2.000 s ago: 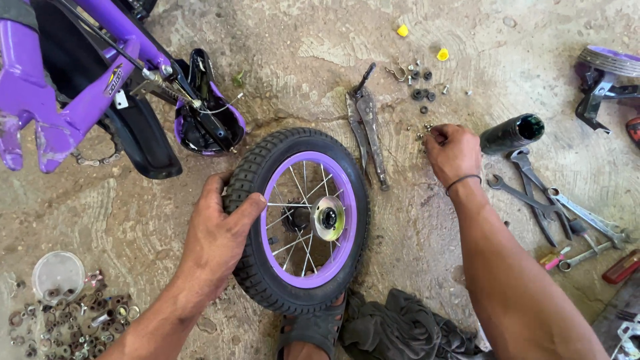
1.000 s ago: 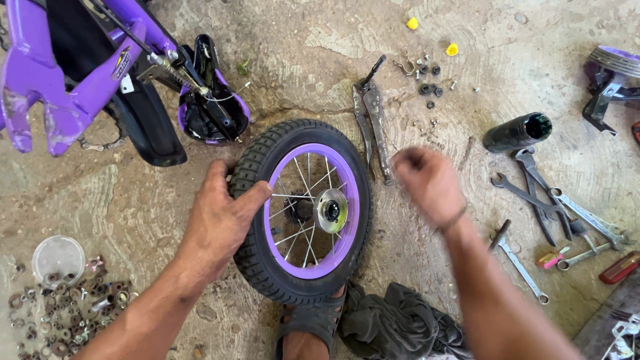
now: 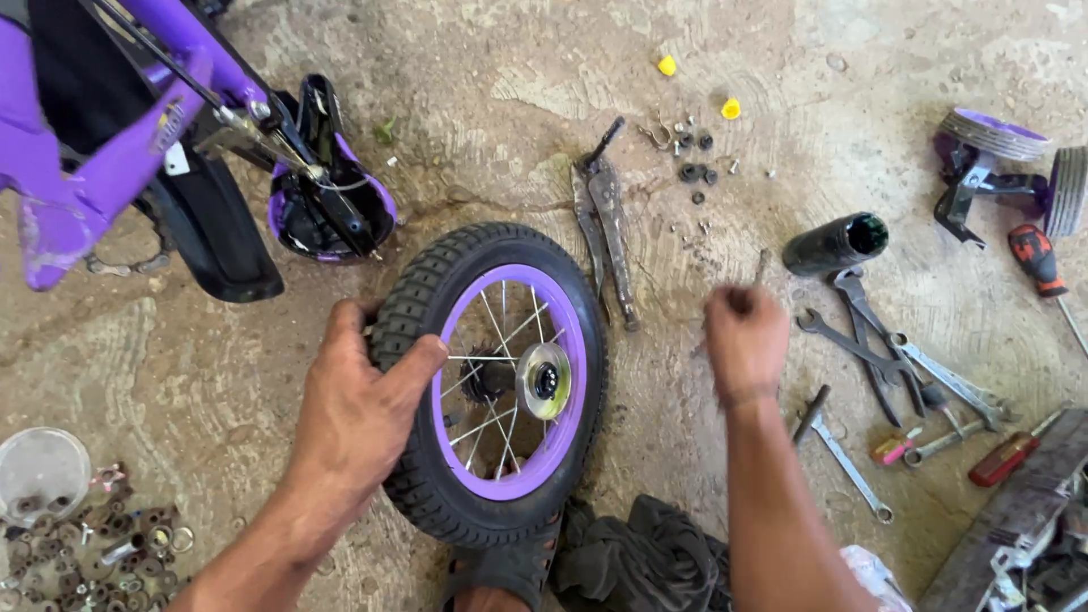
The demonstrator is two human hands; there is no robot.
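Observation:
My left hand [image 3: 365,387] grips the black tyre of a small bicycle wheel [image 3: 506,276], its thumb on the sidewall by the purple rim. The wheel stands tilted on the floor, with its silver spokes and hub showing; grease marks the hub flange. My right hand [image 3: 746,340], curled and slightly blurred, is over the floor right of the wheel. A thin dark piece [image 3: 762,265] shows just above its fingers; whether the hand holds it is unclear. Locking pliers [image 3: 608,229] lie between wheel and hand. Small black nuts [image 3: 693,172] and bolts lie beyond them.
A purple bicycle frame [image 3: 110,170] is at upper left. Loose hardware and a clear lid [image 3: 42,472] lie lower left. Right are a dark cylinder [image 3: 837,244], wrenches [image 3: 850,467], screwdrivers [image 3: 1035,255] and training wheels [image 3: 994,136]. A dark cloth [image 3: 637,552] lies near my sandalled foot [image 3: 501,574].
My right hand has left the small parts on the floor, come back toward the wheel, then moved a little right. My left hand has stayed on the tyre.

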